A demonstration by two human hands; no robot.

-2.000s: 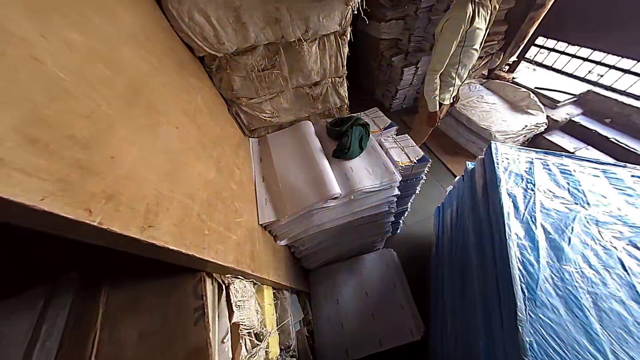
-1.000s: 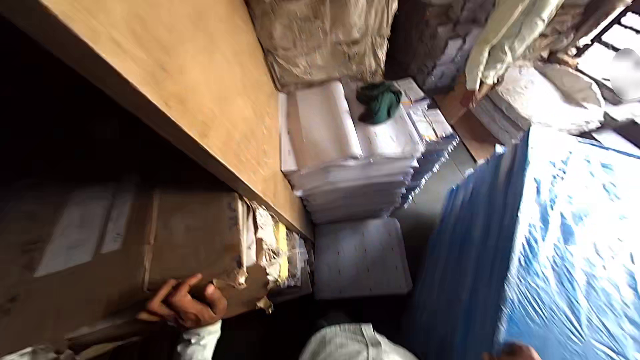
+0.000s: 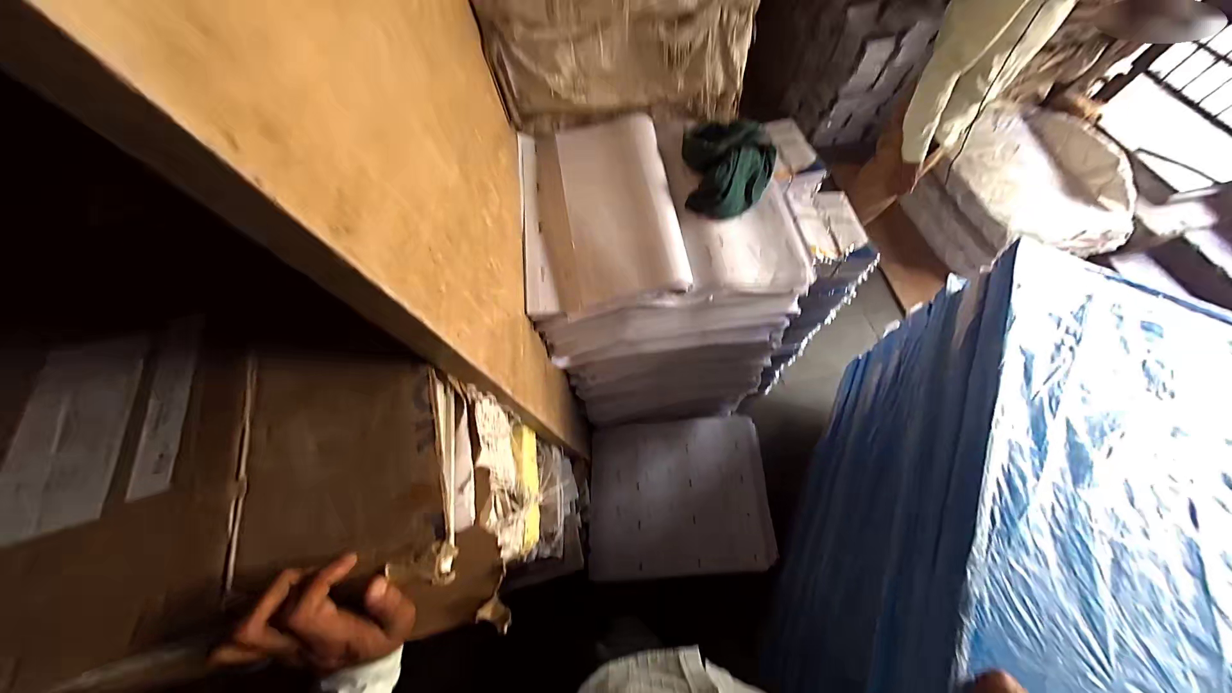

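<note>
My left hand (image 3: pixel 322 621), fingers spread and holding nothing, is over the torn edge of a brown cardboard carton (image 3: pixel 337 462) under the wooden tabletop. Only a fingertip or two of my right hand (image 3: pixel 996 682) shows at the bottom edge, by the blue stack (image 3: pixel 895 462) covered with clear plastic film; its grip is hidden. Ahead, a tall stack of white paper sheets (image 3: pixel 674 337) carries a rolled or folded sheet (image 3: pixel 621 207) and a crumpled dark green cloth (image 3: pixel 730 168). A lower stack of printed sheets (image 3: pixel 679 500) lies nearer to me.
The wooden tabletop (image 3: pixel 385 173) runs along the left. Wrapped bales (image 3: pixel 616 58) stand behind the paper. Bundled stacks (image 3: pixel 833 226) adjoin it on the right. At the upper right a person's sleeve and arm (image 3: pixel 972 77) show near a round white sack (image 3: pixel 1049 183). A strip of floor (image 3: pixel 828 380) separates the stacks.
Both hands were out of view two seconds ago and came in at the bottom by one second ago. The view has shifted toward the carton under the tabletop.
</note>
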